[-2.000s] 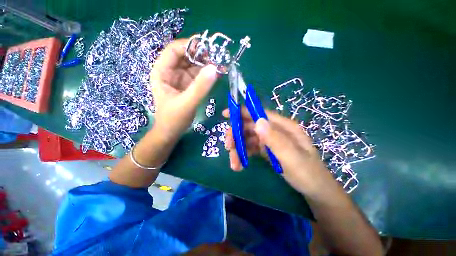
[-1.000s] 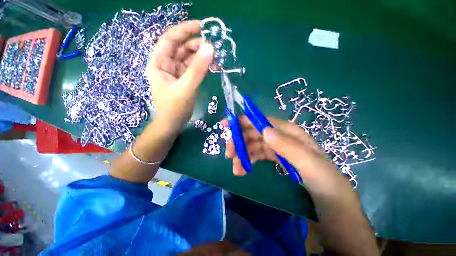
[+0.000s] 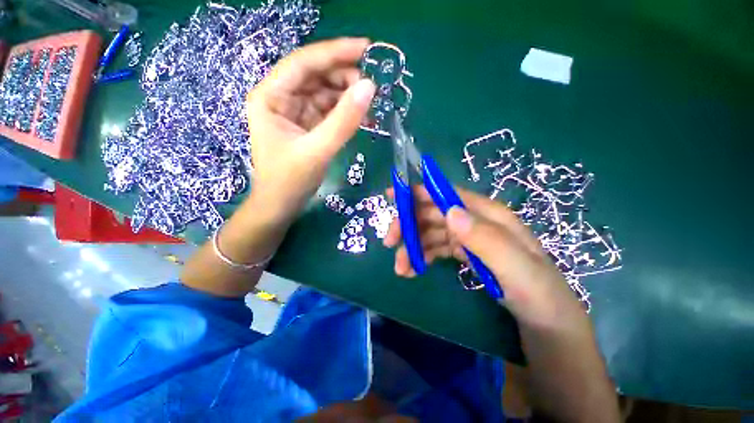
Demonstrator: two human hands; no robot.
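Observation:
My left hand (image 3: 302,124), with a bracelet at the wrist, pinches a shiny silver part frame (image 3: 395,62) between thumb and fingers; small parts show inside its loop. My right hand (image 3: 471,240) holds blue-handled nippers (image 3: 409,178) from below. Their handles are apart and the silver jaws point up at the lower edge of the frame. Whether the jaws touch it I cannot tell. Small silver cut-off parts (image 3: 354,234) lie in a cluster on the green bench below and between my hands.
A large heap of uncut frames (image 3: 186,124) lies left. A tangle of empty runners (image 3: 546,206) lies right. A white slip (image 3: 546,65) lies beyond. A salmon-red parts tray (image 3: 76,95) and spare blue-handled nippers (image 3: 114,51) are at far left. A red bin (image 3: 91,219) stands below the bench edge.
The frame has been turned in my left hand and moved slightly right; the short stub that stuck out from it no longer shows. The nippers have shifted slightly right. The camera view has shifted a little.

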